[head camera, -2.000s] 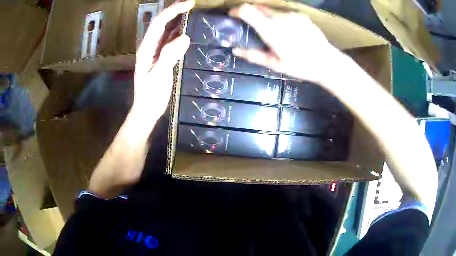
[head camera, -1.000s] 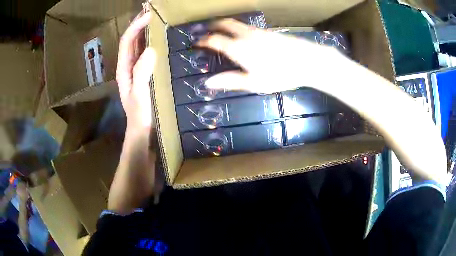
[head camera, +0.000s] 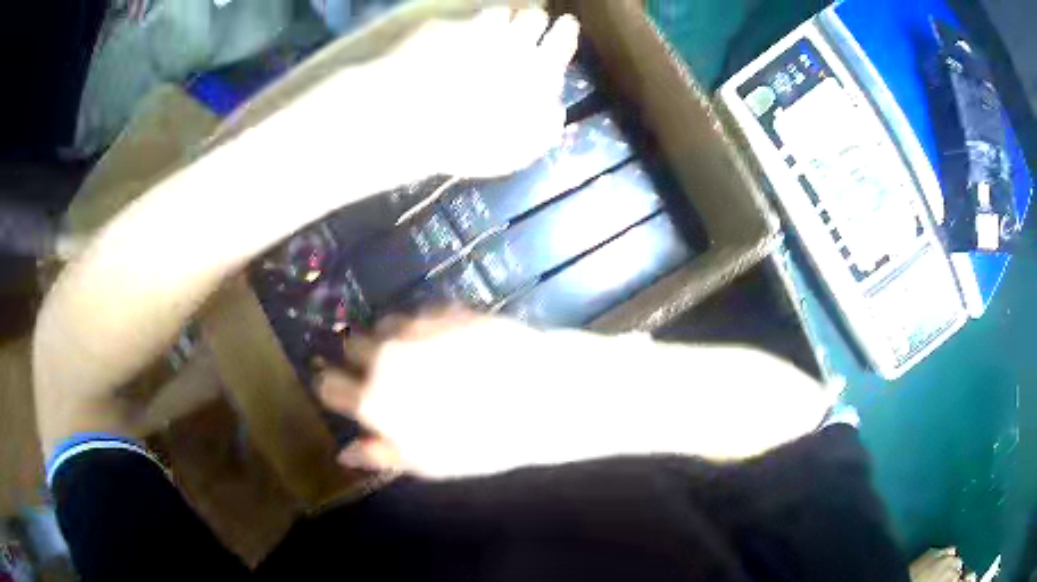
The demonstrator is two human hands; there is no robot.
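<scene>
An open brown shipping carton (head camera: 728, 267) stands in front of me, turned at an angle. Black product boxes (head camera: 603, 256) lie in it in rows, with glare on their tops. My left hand (head camera: 489, 97) reaches across the carton over the far boxes, near its far right wall. It is overexposed, and its grip is unclear. My right hand (head camera: 415, 392) is over the near left part of the carton, blurred, fingers apart, with no box visible in it. The hands and forearms hide part of the rows.
A white digital scale (head camera: 847, 188) with a blue top stands on the green bench (head camera: 944, 432) at right. A black box (head camera: 972, 142) lies on its platform. Other brown cardboard (head camera: 148, 159) is at left. Part of another hand (head camera: 938, 566) shows at the bottom right edge.
The view has swung right and the carton appears rotated. My left hand has left the carton's left wall and reaches across the boxes. My right hand has moved to the near side. More of the scale shows.
</scene>
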